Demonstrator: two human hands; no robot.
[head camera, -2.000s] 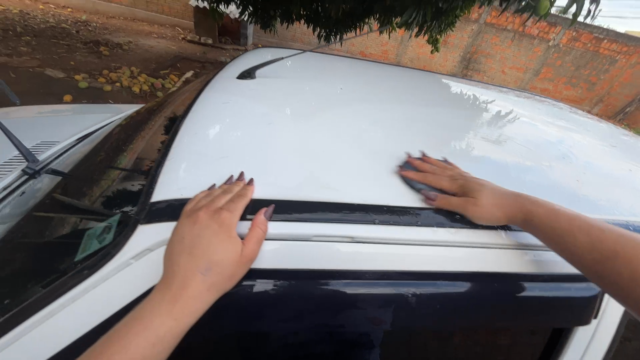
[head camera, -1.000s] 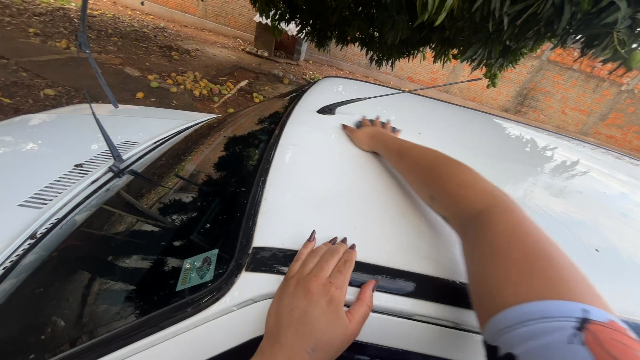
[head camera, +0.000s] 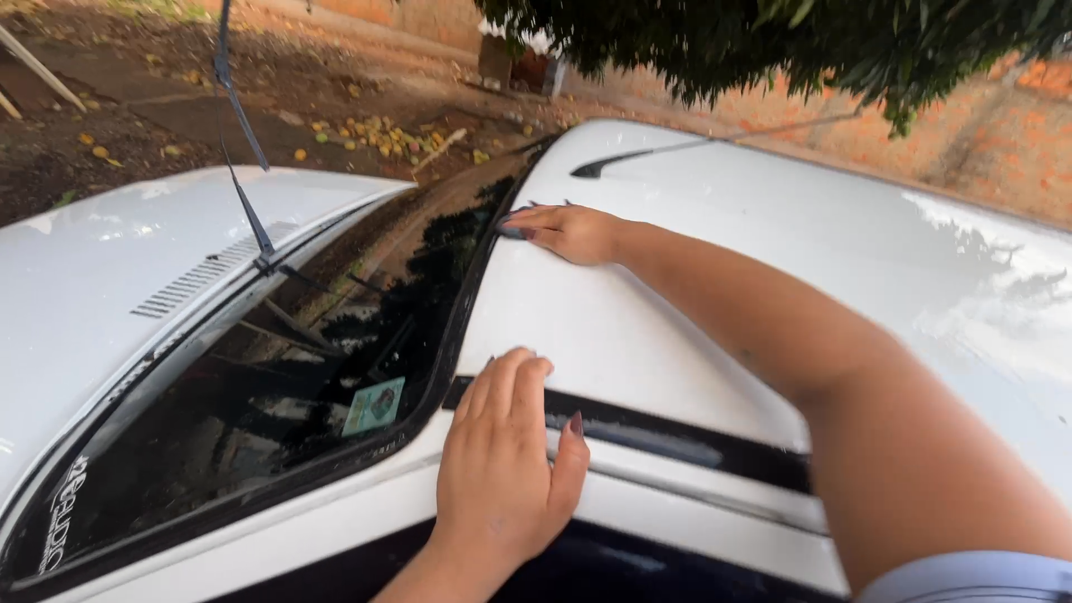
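Observation:
My right hand presses a dark pad or cloth flat on the white car roof, at its front edge beside the windshield's black seal. Its fingers cover most of the pad, so its exact kind cannot be told. My left hand rests palm down with nothing in it, across the black roof trim strip near the front corner of the roof. The thumb is spread from the fingers. A black antenna base stands on the roof beyond my right hand.
The windshield bears a greenish sticker. A wiper is raised over the white hood. Leafy branches hang above the far roof edge, before a brick wall. Fallen fruit lies on the ground.
My right hand, with the dark pad, has moved from the middle of the roof toward the antenna, then to the roof's windshield edge. My left hand still rests by the trim strip.

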